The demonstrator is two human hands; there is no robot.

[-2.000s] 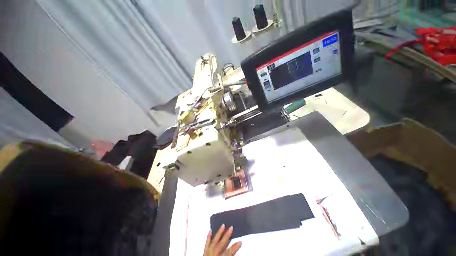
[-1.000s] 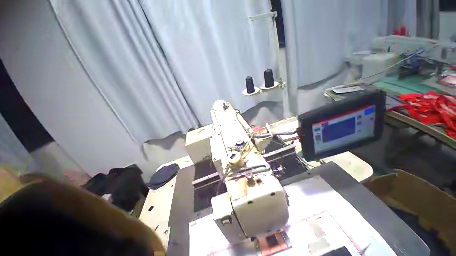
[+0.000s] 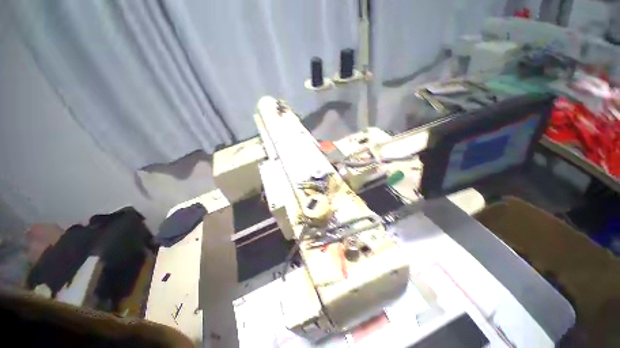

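The cream-white sewing head stands in the middle, with metal guides and discs on its top. The coppery-pink pattern clamp shows partly under the head's front edge. A dark fabric panel lies on the white sheet to the right of the clamp, cut off by the bottom edge. The needle is hidden by the head. Neither of my hands is in the picture. The frame is somewhat blurred.
The control screen stands at the right, above a brown cardboard box. Another box edge crosses the lower left. Black fabric lies at the left. Two black thread cones stand behind. Red goods lie far right.
The view has tilted up and shifted, so the sewing head shows more from above. The hand on the dark panel two seconds ago is out of view. The panel is now mostly cut off.
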